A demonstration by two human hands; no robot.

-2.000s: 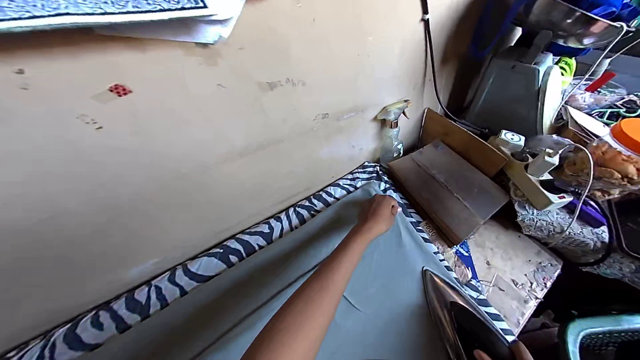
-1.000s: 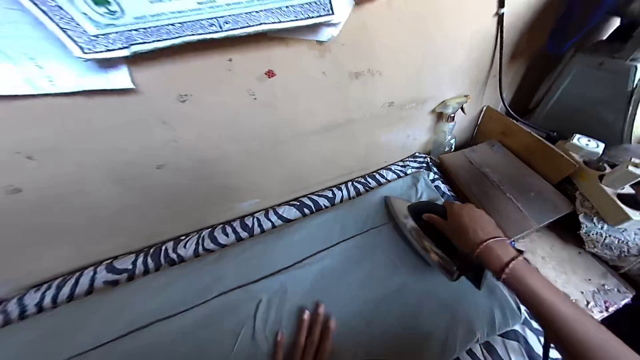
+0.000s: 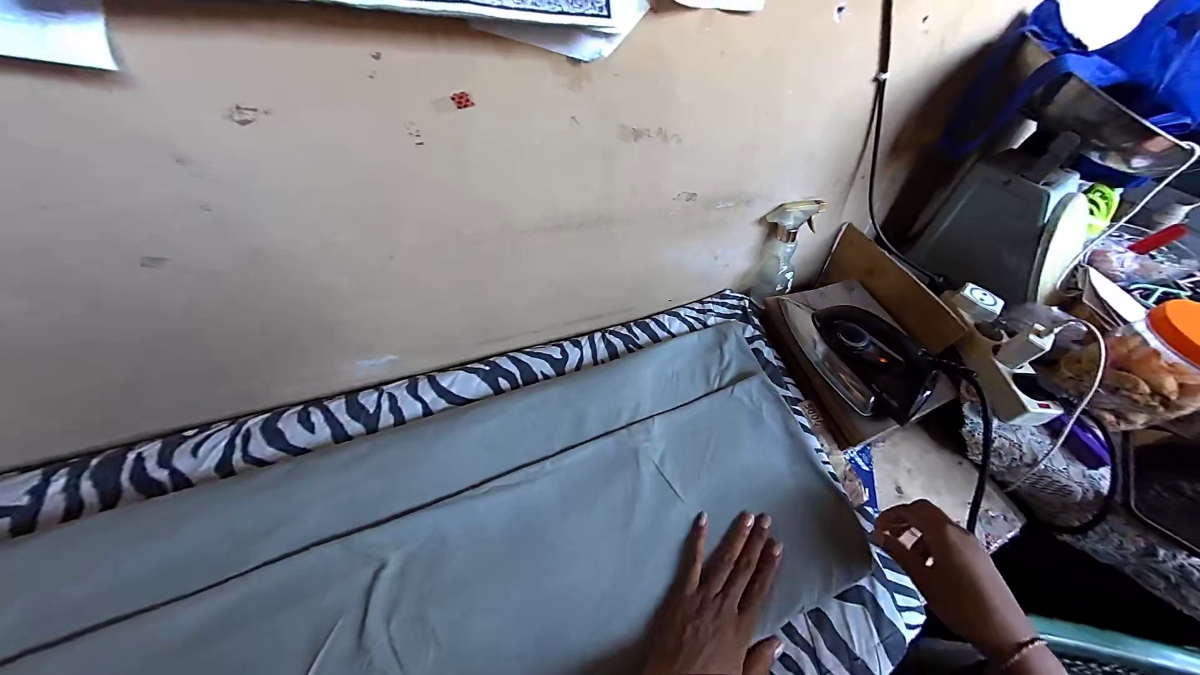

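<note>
Grey-green folded cloth [image 3: 525,525] lies along a pad with a zebra-striped cover [image 3: 441,394]. Flat on the cloth, near its right end, rests my left hand [image 3: 717,600], fingers apart. My right hand [image 3: 937,562] is just off the cloth's right edge with curled fingers; nothing shows in its grasp. Beyond it, an electric iron [image 3: 872,361] with a small orange light sits on a wooden board [image 3: 825,403], its black cord hanging down on the right. A few creases run across the cloth.
A clear spray bottle [image 3: 778,258] stands by the wall. Right of the iron are a power strip [image 3: 1012,384] with plugs, a weighing scale [image 3: 1003,216] and a food jar with an orange lid [image 3: 1177,328]. Papers [image 3: 562,28] hang on the wall above.
The iron, held in my right hand on the cloth one second ago, now sits on the board, let go. My right hand has come down beside the cloth's edge. The view has shifted right.
</note>
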